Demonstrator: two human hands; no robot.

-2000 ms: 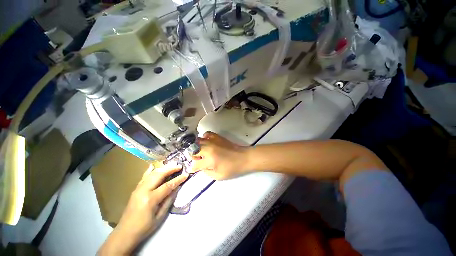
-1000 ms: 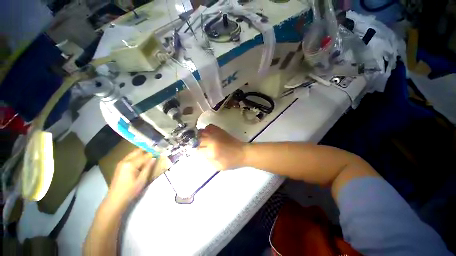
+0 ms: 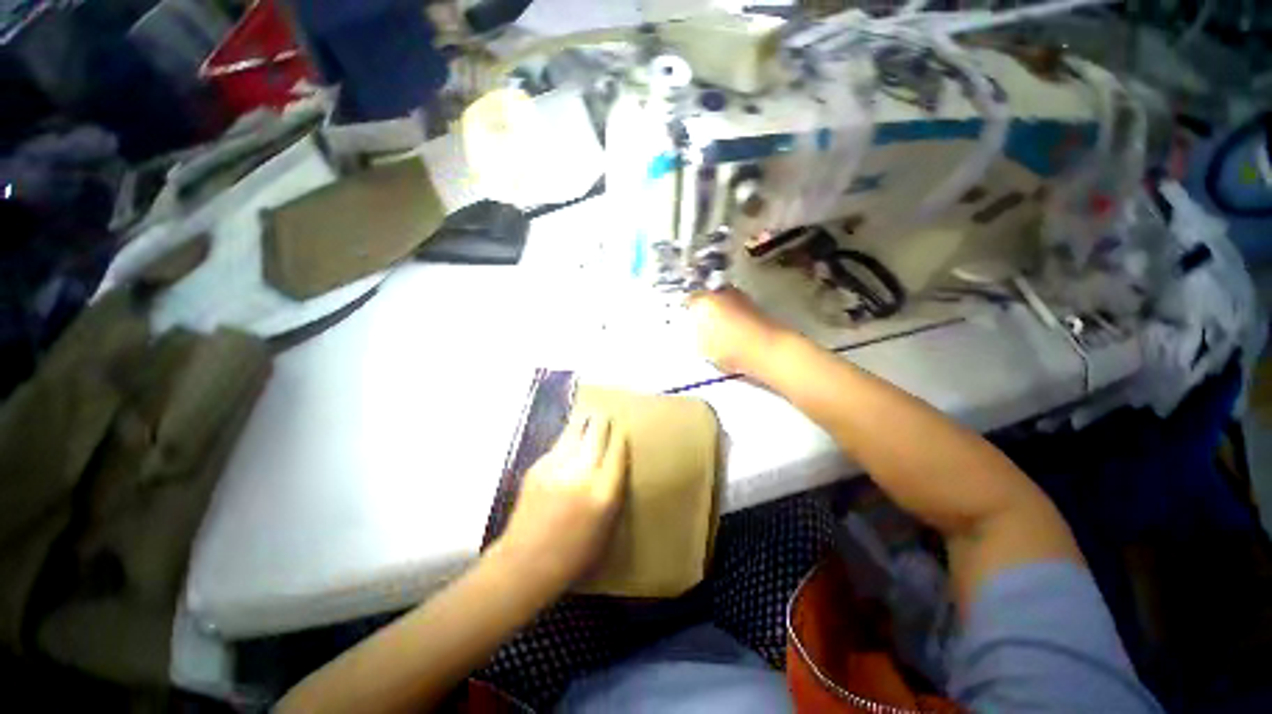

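Note:
A khaki pocket piece [image 3: 667, 488] with a dark band [image 3: 533, 439] along its left edge lies at the table's front edge, its lower part over the lap. My left hand [image 3: 569, 495] rests on the piece and the band with its fingers forward; part of the piece is hidden under it. My right hand [image 3: 732, 335] is at the needle area of the sewing machine [image 3: 907, 175], just right of the presser foot [image 3: 693, 272]. Glare blurs its fingertips, and I cannot tell whether they hold anything.
An olive-khaki garment [image 3: 126, 460] hangs over the table's left end. A khaki cut piece [image 3: 356, 228] and a dark piece [image 3: 481, 234] lie at the back left. Black-handled scissors [image 3: 862, 283] lie beside the machine bed. The glowing lamp [image 3: 500, 128] stands behind. A red basket [image 3: 258, 63] is in the background.
The view has swung left. My left hand has moved from beside the needle to the table's front edge, with the pocket piece now under it. My right hand has stayed near the needle.

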